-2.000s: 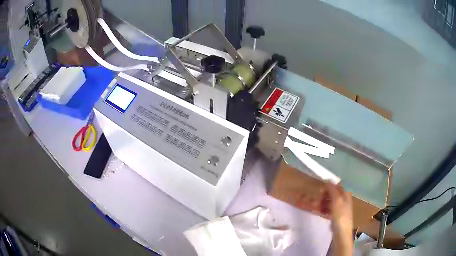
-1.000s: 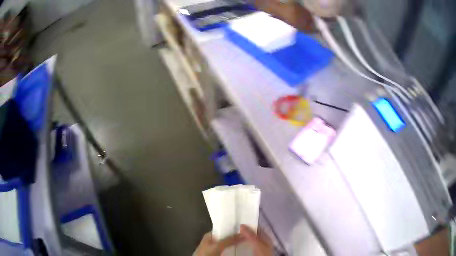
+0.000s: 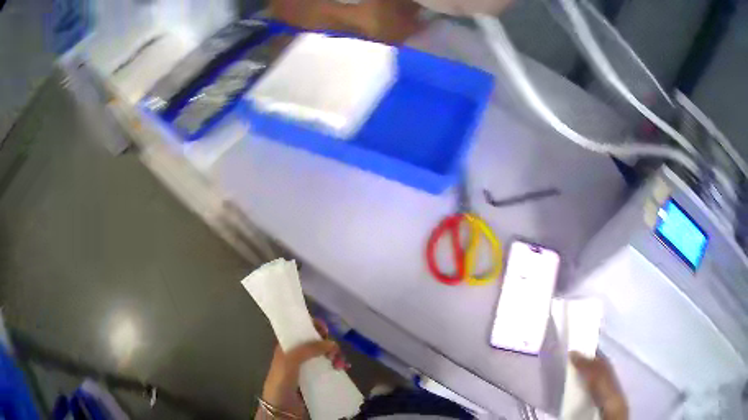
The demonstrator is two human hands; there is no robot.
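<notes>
My left hand (image 3: 307,361) grips a bundle of white cut strips (image 3: 283,299), slightly fanned at the upper end, held over the bench's near edge. My right hand (image 3: 600,385) is at the lower right, holding another white strip bundle (image 3: 583,325) beside the phone, low over the bench; the frame cuts off its lower end. The blue tray (image 3: 435,168) lies on the bench ahead, with a block of white strip bundles (image 3: 324,82) in its left part.
Scissors with red and yellow handles (image 3: 465,250), a black hex key (image 3: 522,197) and a lit phone (image 3: 525,299) lie on the bench. The cutting machine (image 3: 648,262) stands right, white tapes (image 3: 533,107) behind. A tray of silvery-dark pieces (image 3: 221,94) is far left.
The view has swung toward the bench and blue tray. My hands, together on the strips before, are now apart, each with a bundle. The right hand has moved right, near the phone.
</notes>
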